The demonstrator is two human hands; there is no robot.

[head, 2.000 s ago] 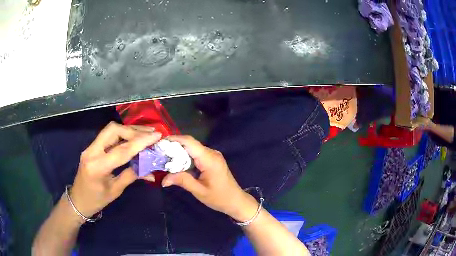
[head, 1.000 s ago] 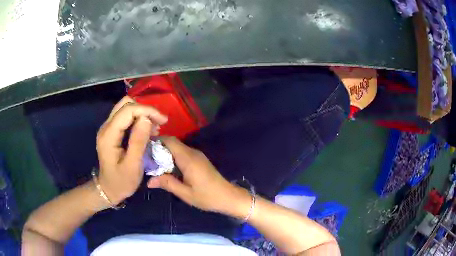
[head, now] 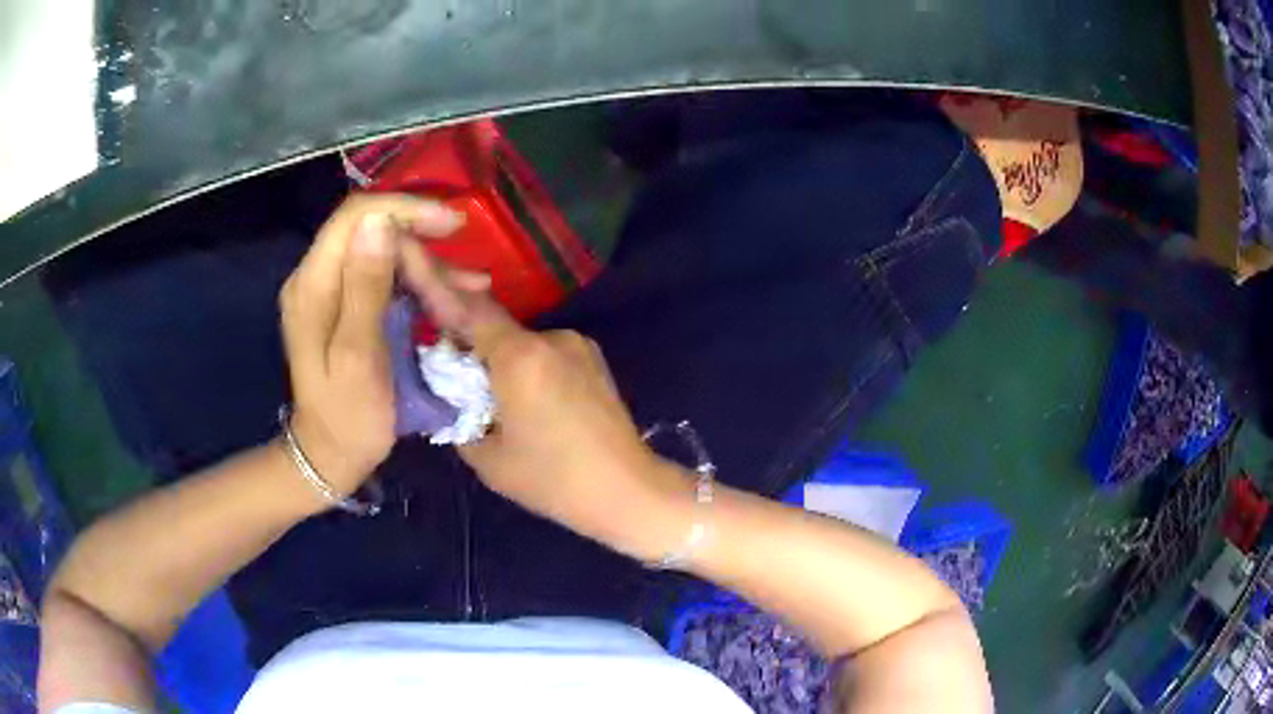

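A purple part (head: 415, 377) joined to a lumpy white part (head: 458, 395) is between my two hands, above my lap in dark jeans. My left hand (head: 342, 335) is bare and holds the purple side against its palm. My right hand (head: 547, 412) is on the white side, its fingers reaching over the top toward my left hand. The fingers are slightly blurred and cover part of the piece. No grey end shows.
A dark bench (head: 559, 49) runs across the top, with a pale paper sheet (head: 42, 112) at left and a cardboard tray (head: 1217, 154) at right. A red stool (head: 482, 223) is beyond my hands. Blue crates (head: 963, 537) with purple parts stand on the green floor. Another person's leg shows at right.
My right fingers have moved up over the piece, and both hands have closed in around it. The view has shifted downward, so less of the bench shows.
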